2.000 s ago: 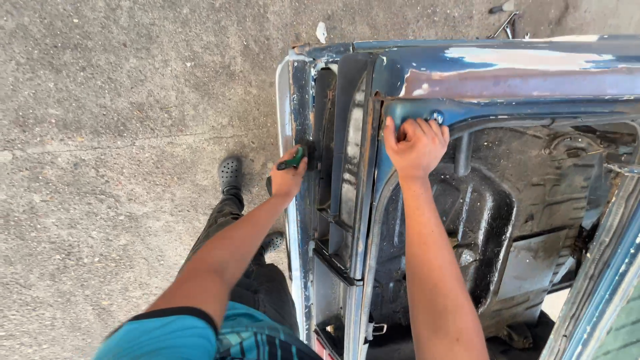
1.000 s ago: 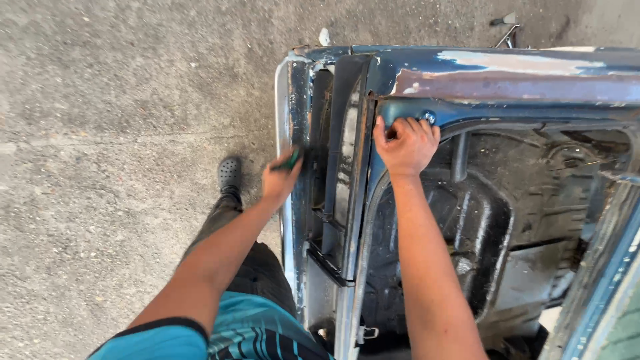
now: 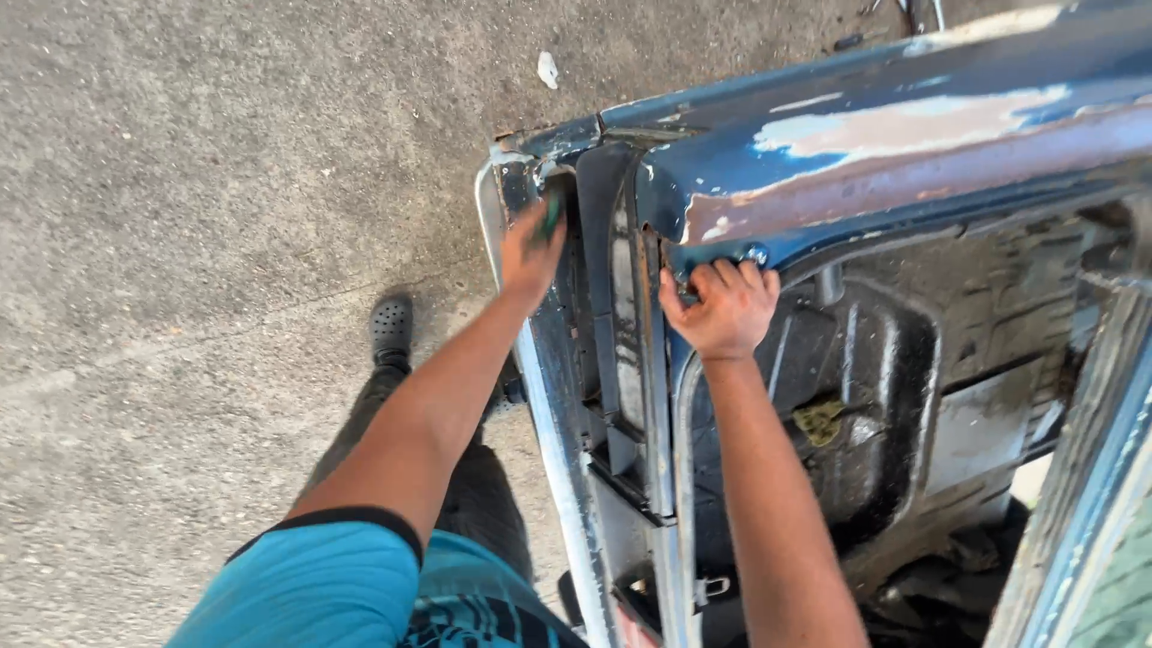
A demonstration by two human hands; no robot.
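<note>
My left hand [image 3: 531, 252] is closed around a small green object [image 3: 548, 219], too blurred to identify, at the upper end of a dark recessed channel [image 3: 580, 315] in the edge of a car body. On the blue painted corner beside the window or door opening rests my right hand [image 3: 723, 306], its fingers bent over the panel near a round shiny spot [image 3: 754, 255]; it holds no tool. The blue car body panel [image 3: 864, 135] has bare, whitish and brownish patches. A pale metal edge [image 3: 551, 423] runs down the body's left side.
Inside the opening lie a black ribbed floor panel [image 3: 886, 405] and a yellowish crumpled piece [image 3: 817, 421]. A white scrap [image 3: 547, 69] and a dark tool-like item [image 3: 848, 41] lie on the concrete. My foot in a grey clog [image 3: 391, 326] stands left of the body.
My left hand has moved up from the outer edge to the top of the channel with the green object. My right hand stays on the same blue corner. The view has come closer.
</note>
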